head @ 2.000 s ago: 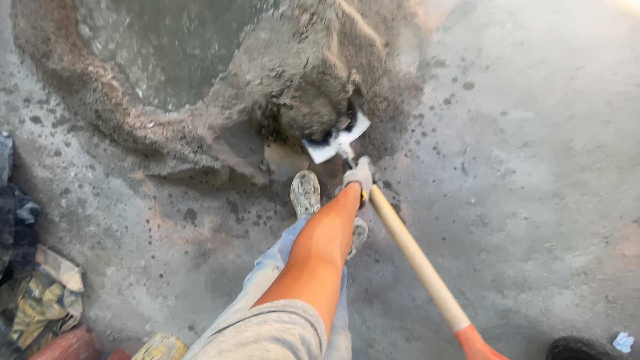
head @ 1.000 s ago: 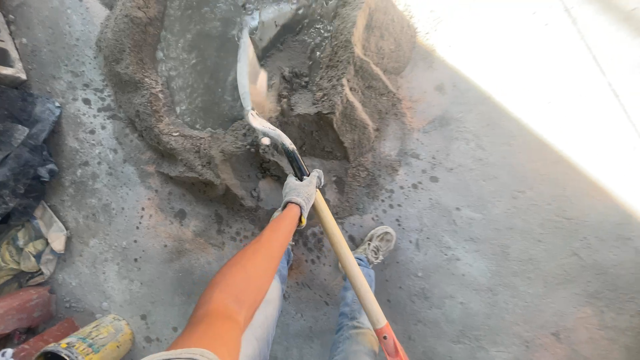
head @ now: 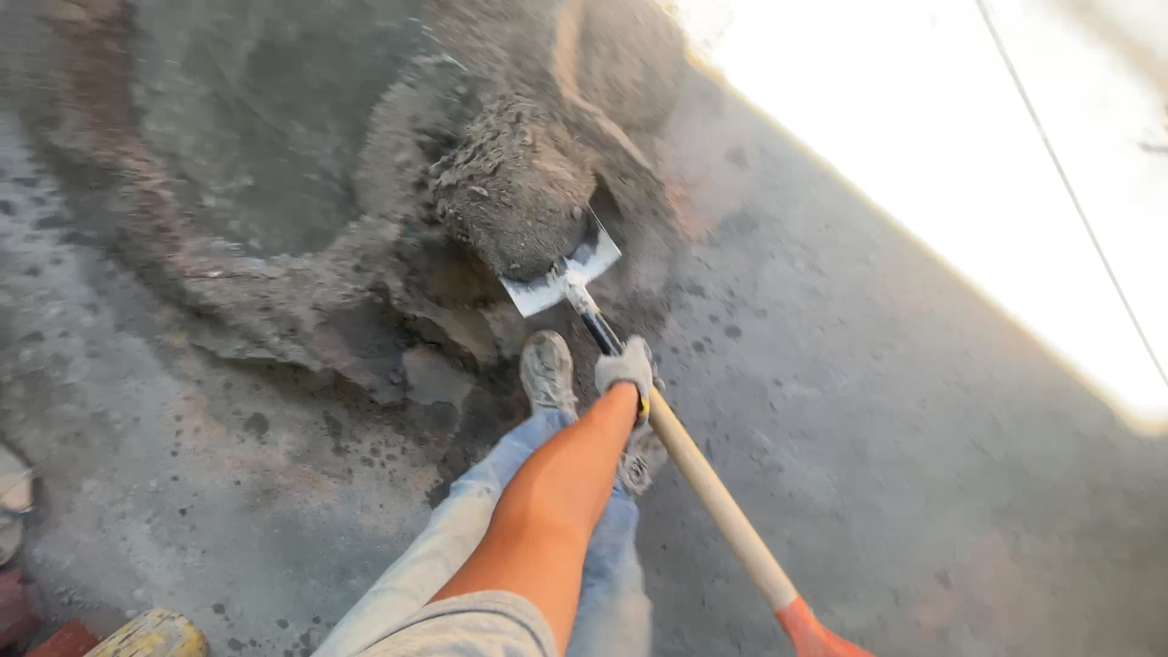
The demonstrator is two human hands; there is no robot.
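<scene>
My left hand [head: 626, 367], in a pale work glove, is closed around the lower shaft of a shovel [head: 716, 488], near its dark metal socket. The white shovel blade [head: 593, 260] carries a heap of grey sand or cement mix [head: 516, 187] at the near side of the mound. Beyond and to the left, a pool of greyish water [head: 274, 119] lies inside a ring of the same mix [head: 301, 297]. The wooden shaft runs down to the right and ends in an orange-red part at the bottom edge. My right hand is out of view.
My shoes [head: 547, 372] stand on the spotted concrete floor [head: 876, 438], close to the mound. A yellowish, stained cylindrical container [head: 153, 636] and reddish objects [head: 68, 639] lie at the bottom left. Bright sunlight covers the floor at the upper right, where a thin line crosses it.
A second ago the shovel blade was tipped on its side over the pool; now it lies flatter, under a heap of mix, nearer my feet. My left hand has kept its hold.
</scene>
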